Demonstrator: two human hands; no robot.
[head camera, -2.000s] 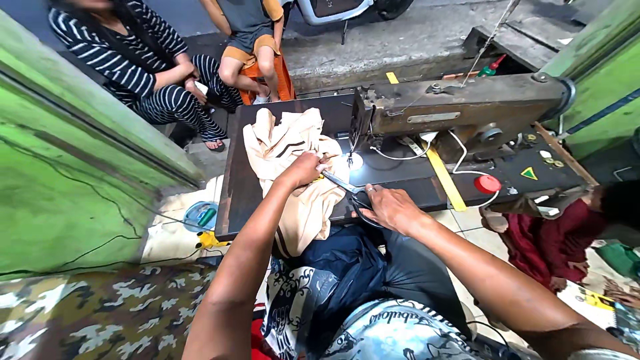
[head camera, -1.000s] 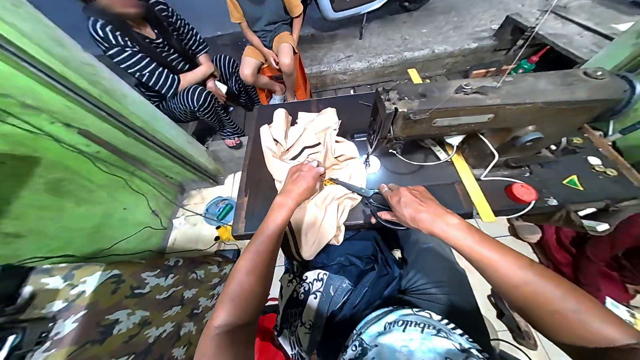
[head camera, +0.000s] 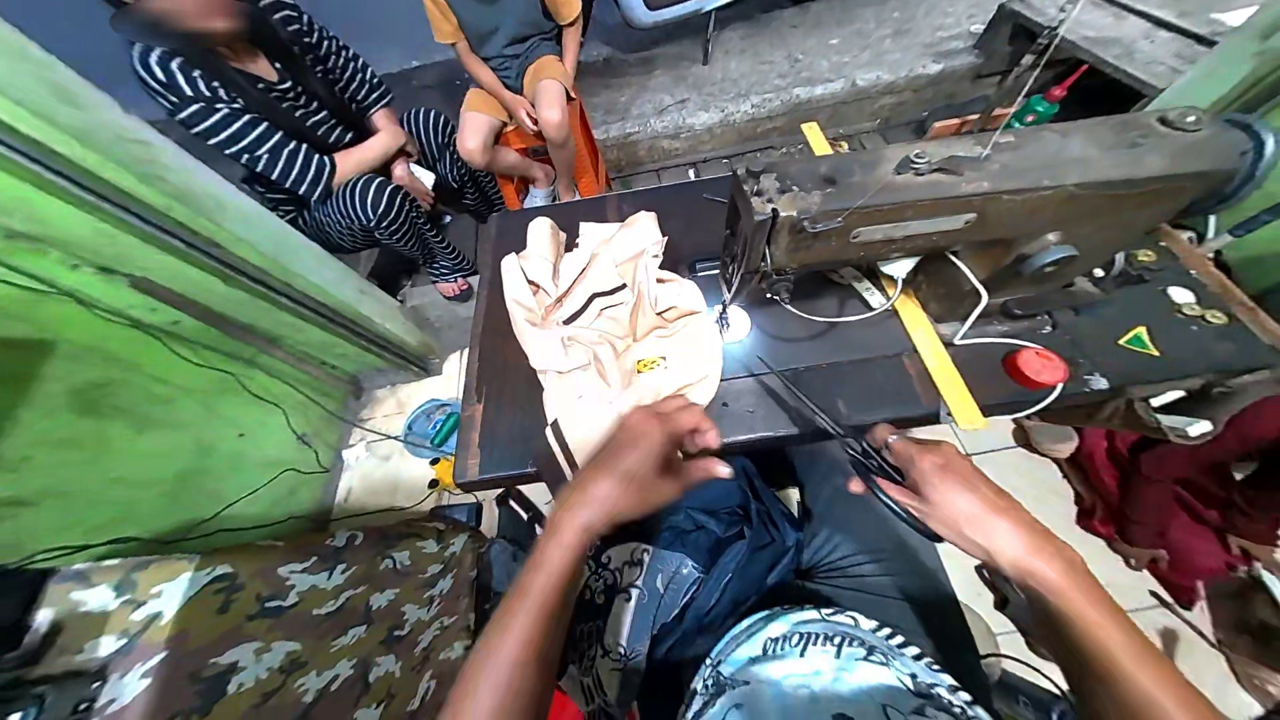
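A cream cloth garment (head camera: 610, 320) with dark stripes and a small yellow patch (head camera: 651, 366) lies crumpled on the dark sewing table (head camera: 500, 420). My left hand (head camera: 655, 455), fingers apart and slightly blurred, hovers over the garment's near edge and holds nothing. My right hand (head camera: 930, 485) grips the handles of black-handled scissors (head camera: 815, 408), whose blades look closed and point up and left across the table's front edge. Right of the garment stands an industrial sewing machine (head camera: 960, 200), its lamp lighting the needle area. Dark blue cloth (head camera: 735, 540) lies on my lap.
A yellow ruler (head camera: 935, 350) and a round red object (head camera: 1035, 368) with a white cord lie on the table's right part. Two people sit beyond the table at the left. Maroon cloth (head camera: 1180, 490) is at the right, a camouflage-covered surface (head camera: 300, 620) at lower left.
My left hand has let go of the garment and moved toward me. The scissors in my right hand have moved away from the yellow patch, back toward the table's front edge.
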